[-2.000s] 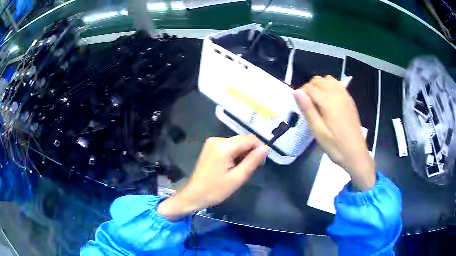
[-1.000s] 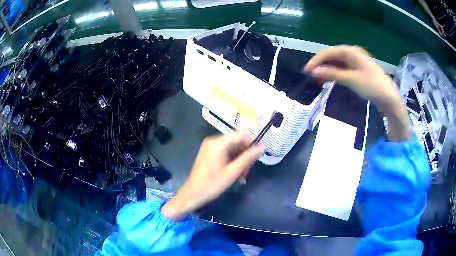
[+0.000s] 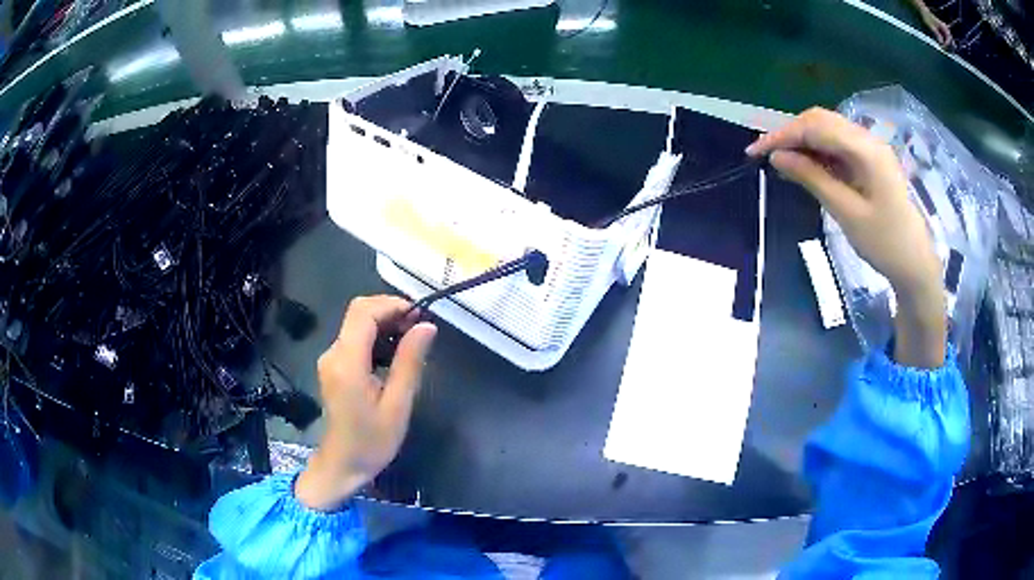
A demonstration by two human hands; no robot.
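Observation:
A white housing (image 3: 454,227) with an open top stands on its white stand (image 3: 533,360) at the centre. A black round part (image 3: 476,113) is inside it. A black cable (image 3: 476,278) passes through a dark round fitting in the grille side. My left hand (image 3: 369,385) pinches the cable's outer part, left of and below the fitting. My right hand (image 3: 850,187) is raised at the right and pinches the other part of the cable, which stretches out over the housing's right rim.
A backing sheet (image 3: 680,374) with black blocks lies right of the housing. A white strip (image 3: 822,283) lies beside the clear parts bag (image 3: 907,227). Tangled black cables (image 3: 147,261) heap at the left. Clear trays (image 3: 1011,374) are at the far right. A green conveyor (image 3: 726,51) runs behind.
The housing has shifted left in view. My right hand left its rim, reached over its inside, and has drawn the cable out to the right. My left hand has moved left, still with cable.

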